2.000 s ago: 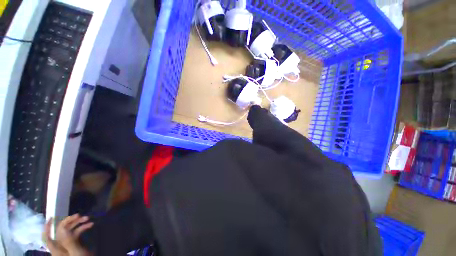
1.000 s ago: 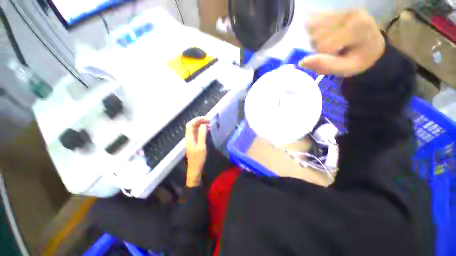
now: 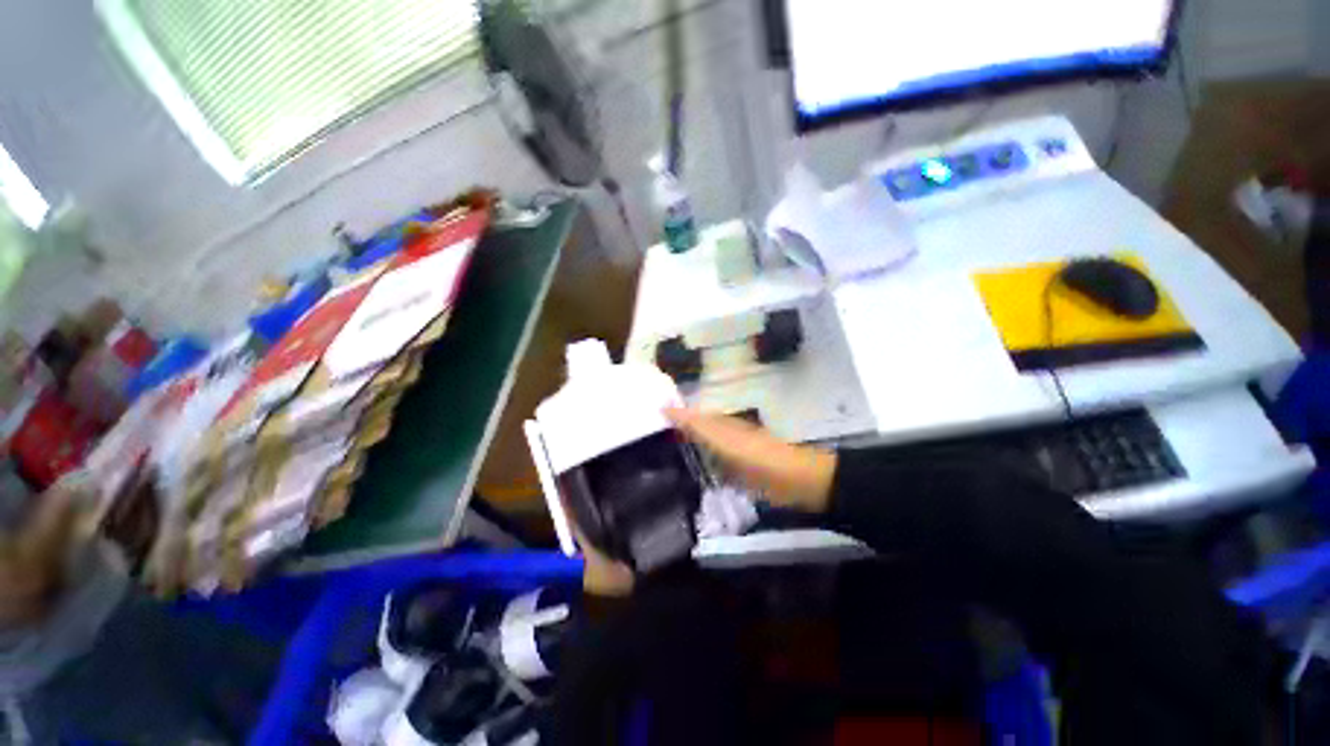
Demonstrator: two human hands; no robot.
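A white-and-black security camera (image 3: 613,423) is held up between my two hands, left of the white machine desk, with its white part up and its black part down. My right hand (image 3: 761,461) touches the camera's right side with the fingers. My left hand (image 3: 604,571) is under its lower left side, mostly hidden behind it. The black fixture blocks (image 3: 778,337) stand on the perforated work plate (image 3: 824,382) with no camera on them.
A blue crate (image 3: 309,641) of cameras is below left. A green table (image 3: 511,338) bears stacked flattened cartons (image 3: 382,328). The keyboard (image 3: 1116,450), mouse (image 3: 1109,287), control panel (image 3: 974,168) and monitor (image 3: 977,51) are to the right. Another person's blurred hand (image 3: 47,561) is at far left.
The view has swung from the cardboard-bottomed crate to the work plate and green table. The camera, earlier near my raised right hand, is now between both hands.
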